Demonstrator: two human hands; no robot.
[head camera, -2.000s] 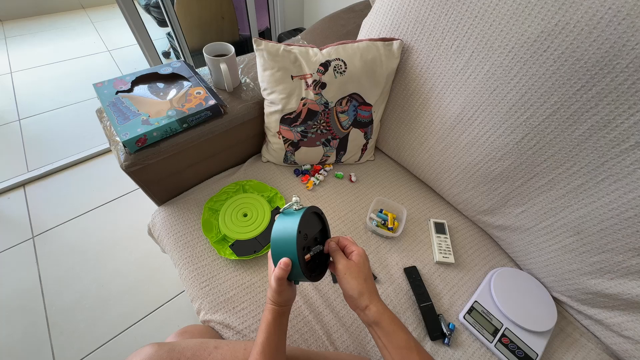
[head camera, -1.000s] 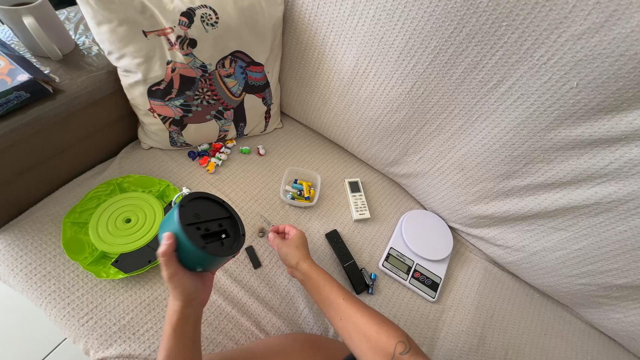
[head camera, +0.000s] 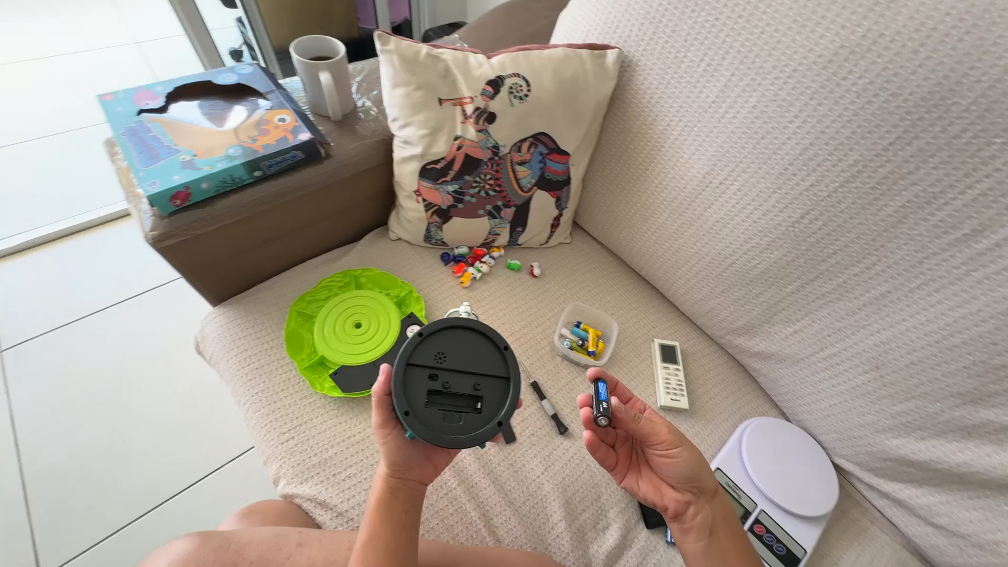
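Observation:
My left hand (head camera: 409, 441) holds a round alarm clock (head camera: 457, 382) by its lower left side, with the black back facing me and the battery compartment uncovered, no battery showing in it. To the right, my right hand (head camera: 642, 445) grips an AA battery (head camera: 602, 402) upright between thumb and fingers. Between the hands, a small screwdriver (head camera: 549, 407) lies on the sofa. Behind them stands a clear plastic tub (head camera: 587, 358) holding several batteries. A small dark piece (head camera: 509, 434) shows at the clock's lower right edge.
A green plastic toy base (head camera: 358, 327) lies left of the clock. Small colourful toy figures (head camera: 475, 264) lie before an elephant cushion (head camera: 496, 150). A white remote (head camera: 670, 374) and kitchen scale (head camera: 790, 468) are at right. A mug (head camera: 321, 79) and toy box (head camera: 213, 134) stand on the armrest.
The clock's back has turned toward the camera. My right hand, earlier low over the sofa near the clock, is now raised with a battery in its fingers.

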